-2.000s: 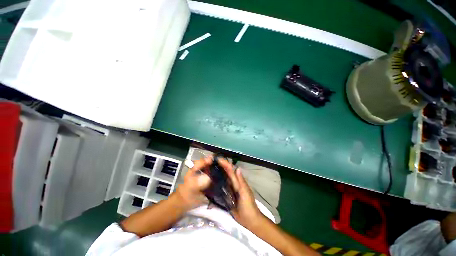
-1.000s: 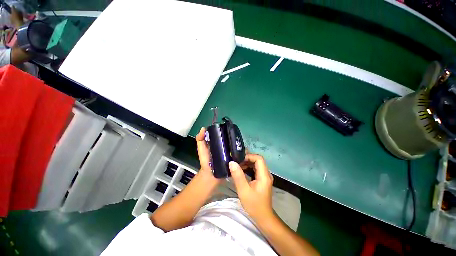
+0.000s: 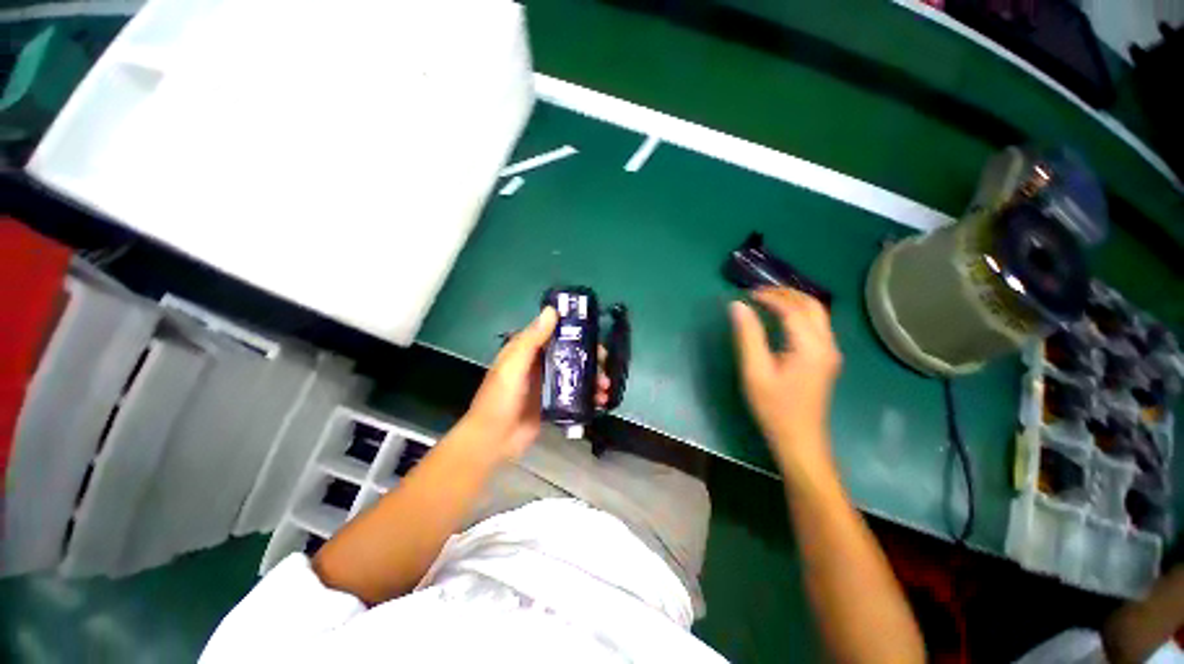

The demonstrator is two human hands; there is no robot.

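Observation:
My left hand (image 3: 513, 383) holds a black palm-sized device unit (image 3: 569, 357) upright near the bench's front edge, with its open side showing pale board details. A black flap or cover part (image 3: 618, 357) stands beside the unit at its right. My right hand (image 3: 789, 363) is over the bench with its fingers apart, just below a second black unit (image 3: 766, 269) that lies on the green top. The fingertips overlap the lower side of that unit; whether they touch it cannot be told.
A large white foam tray (image 3: 299, 143) stands at the left. White strips (image 3: 539, 161) lie beside it. A beige-green motor-like machine (image 3: 928, 301) with a cord and a divided parts tray (image 3: 1084, 545) are at the right. Stacked foam trays (image 3: 195, 441) and a small compartment tray (image 3: 307, 509) are low left.
My right hand has let go of the held unit and moved right to the second unit. My left hand has kept its unit and turned it so the board side shows. The view has shifted.

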